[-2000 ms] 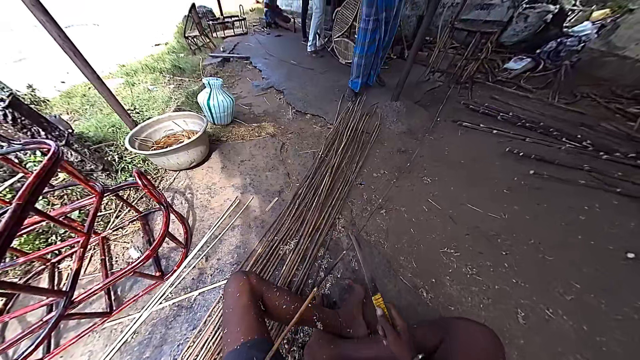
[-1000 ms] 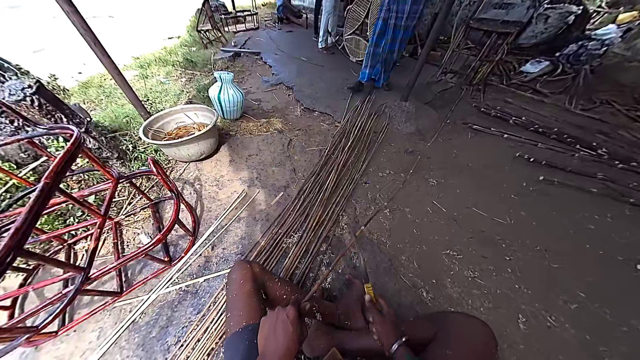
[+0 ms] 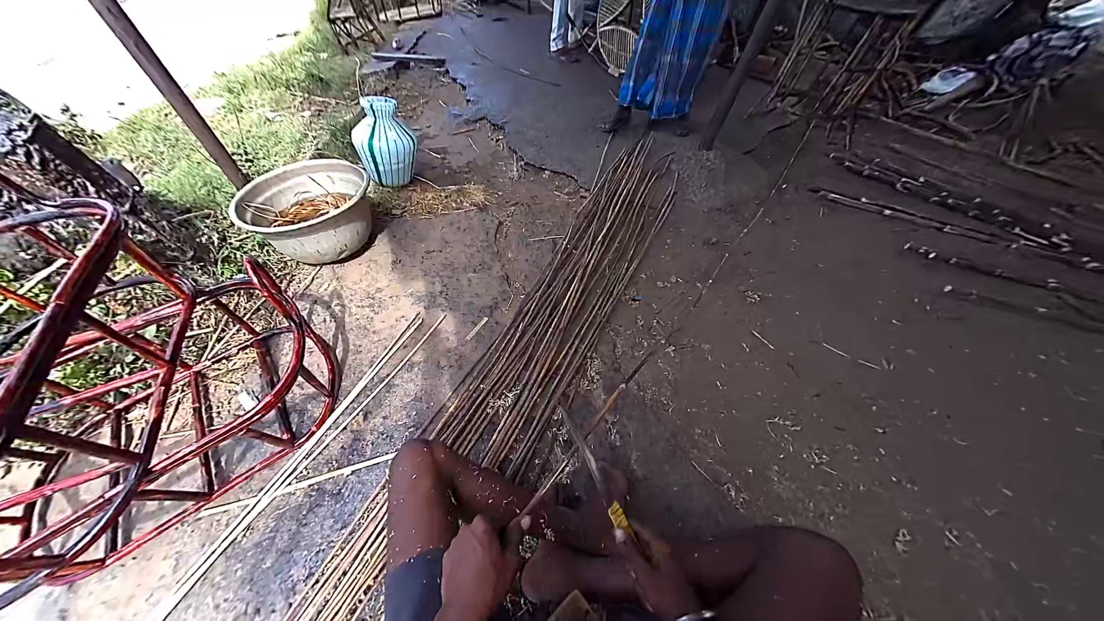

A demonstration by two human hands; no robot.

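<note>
My left hand (image 3: pixel 479 565), at the bottom centre, is closed around a thin brown cane (image 3: pixel 580 444) that slants up and away to the right. To its right, my right hand (image 3: pixel 651 565) grips a knife (image 3: pixel 586 448) by its handle, which has a yellow band. The blade points up and to the left and crosses close to the cane; whether they touch I cannot tell. A long bundle of thin canes (image 3: pixel 565 315) lies on the ground beyond my bent legs and runs under the left knee.
Red-brown cane furniture frames (image 3: pixel 172 379) stand at left, beside pale split strips (image 3: pixel 345 405). Farther off are a basin (image 3: pixel 323 237) with coiled strips and a striped pot (image 3: pixel 385 147). A person in a blue checked cloth (image 3: pixel 673 56) stands beyond the bundle. Dark poles (image 3: pixel 949 203) lie at right.
My left hand, out of view two seconds ago, is on the cane. The cane now reaches farther up and right past the blade than in the first frame.
</note>
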